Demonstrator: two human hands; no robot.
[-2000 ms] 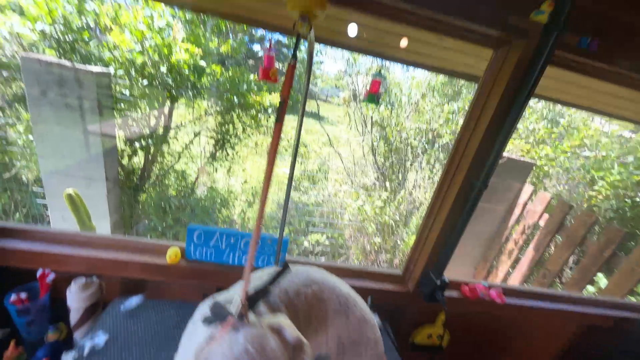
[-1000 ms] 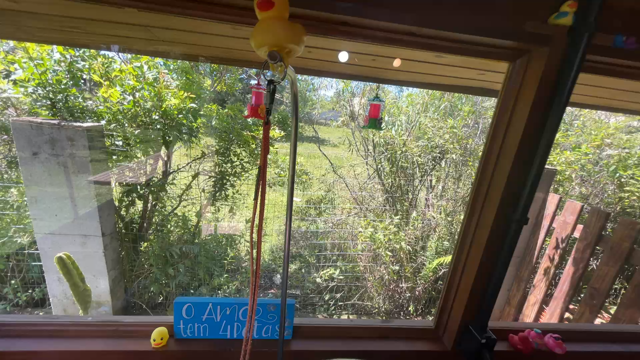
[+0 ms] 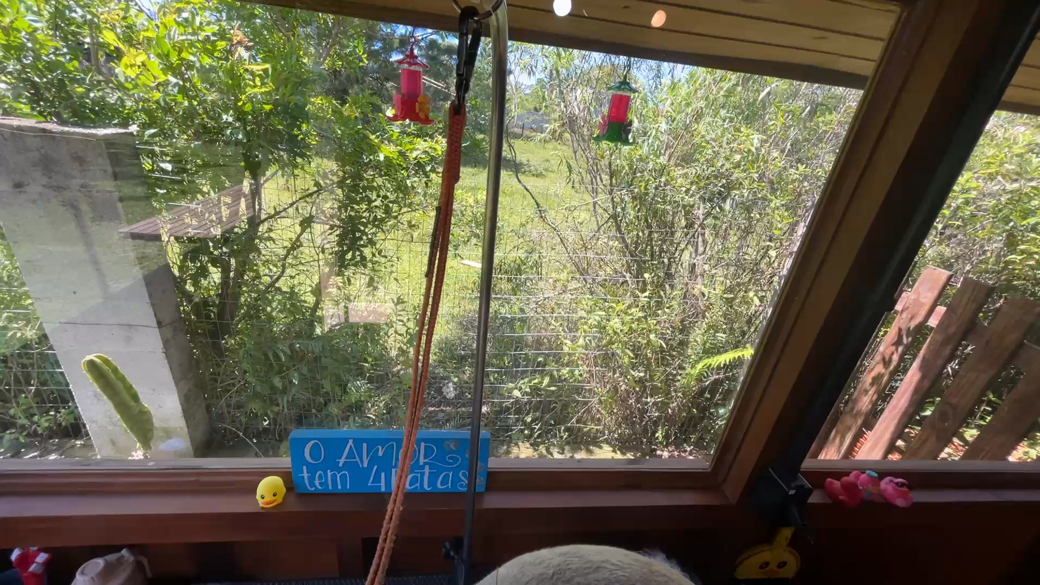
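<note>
Neither of my hands is in view. An orange-red cord leash [image 3: 439, 244] hangs from a black metal clip [image 3: 467, 53] at the top centre, doubled along its length. Close to its right runs a slim metal pole [image 3: 486, 244], which curves at the top. At the bottom edge shows the rounded, pale-furred top of an animal [image 3: 581, 567], mostly cut off by the frame. Behind the cord, a blue sign with white lettering [image 3: 349, 461] stands on the wooden window sill, with a small yellow toy duck [image 3: 270, 491] to its left.
A wood-framed window [image 3: 764, 374] spans the view. Pink flamingo figures [image 3: 869, 489] sit on the sill at right, above a yellow character figure [image 3: 768, 561]. Outside hang two hummingbird feeders [image 3: 410, 89], near a concrete pillar [image 3: 89, 244], a wire fence and wooden slats [image 3: 902, 366].
The view has shifted and come closer to the window. The pale-furred animal, large at the bottom two seconds ago, shows only its top now. The yellow rubber duck above the clip is out of frame.
</note>
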